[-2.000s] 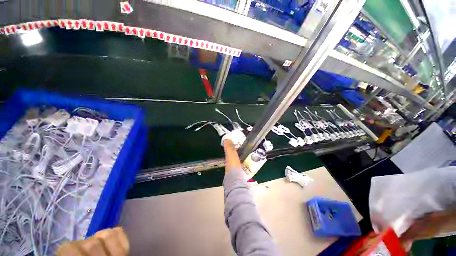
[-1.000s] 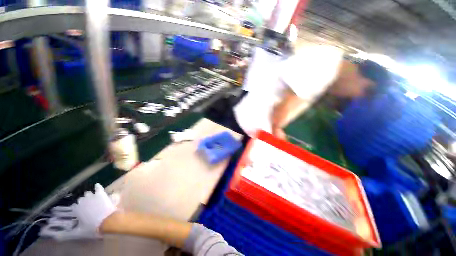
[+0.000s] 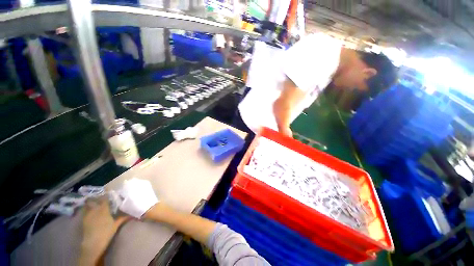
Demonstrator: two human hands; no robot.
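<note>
A small group of white power adapters with thin cords (image 3: 65,205) is at the bench's lower left, blurred. My bare left hand (image 3: 99,228) comes up from the bottom edge, its fingers closed at the adapters. My right hand (image 3: 136,198), in a white glove, is just to its right with curled fingers on the near end of the same group. The two hands are close together. The exact grip of the fingertips is partly hidden. Cords stick out to the left.
The beige bench (image 3: 174,169) holds a blue parts box (image 3: 222,145) and a crumpled white piece (image 3: 184,133). A labelled bottle (image 3: 123,148) stands by the metal post (image 3: 93,67). Adapters line the conveyor (image 3: 195,96). A red tote (image 3: 312,228) sits on blue totes; a person in white (image 3: 312,67) bends behind it.
The view has swung right since the first frame, bringing in the red tote and person. My right hand has come back from the conveyor; its spread fingers have curled in beside my left hand.
</note>
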